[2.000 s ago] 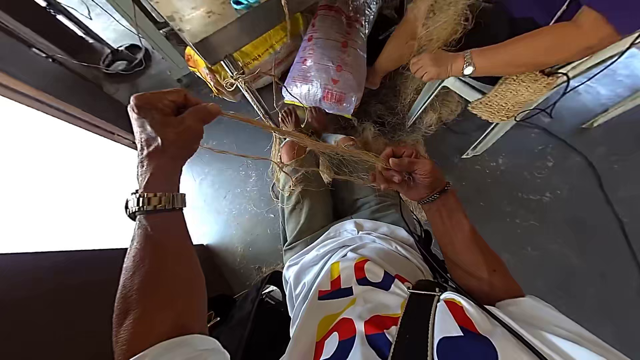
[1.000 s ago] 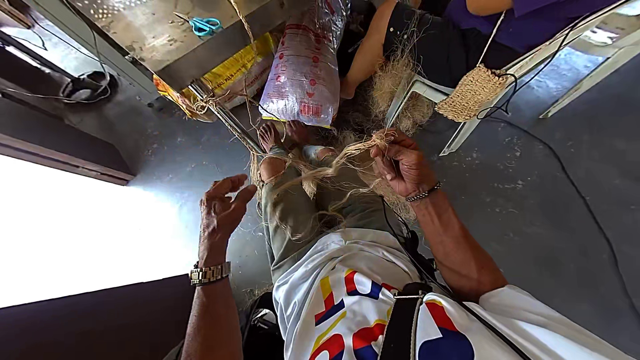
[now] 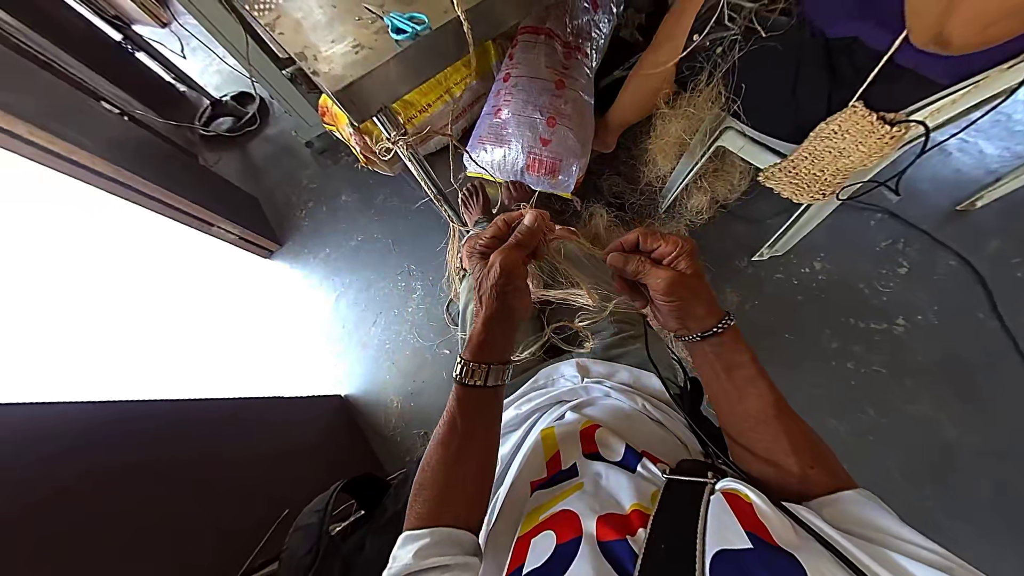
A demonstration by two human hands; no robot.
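Pale plant fibres [image 3: 572, 300] lie in a loose tangle over my lap and between my hands. My left hand [image 3: 508, 252] pinches some strands between thumb and fingers, above my knees. Close by on the right, my right hand [image 3: 660, 276] has its thumb and fingertips together on thin strands at the other side of the tangle. More fibre hangs from a metal bar [image 3: 424, 168] beside my left knee, with a knot tied around the bar's upper end.
A metal-topped table [image 3: 328, 40] carries blue-handled scissors [image 3: 406, 26]. Below stand a wrapped plastic sack [image 3: 536, 104] and a yellow sack [image 3: 448, 88]. At right are a white plastic chair [image 3: 732, 148], a woven piece [image 3: 836, 156], a fibre heap [image 3: 692, 152] and a seated person [image 3: 824, 72].
My left hand was apart from the fibres a second ago and now grips strands near my right hand. Two seconds ago both hands held a long bundle stretched between them.
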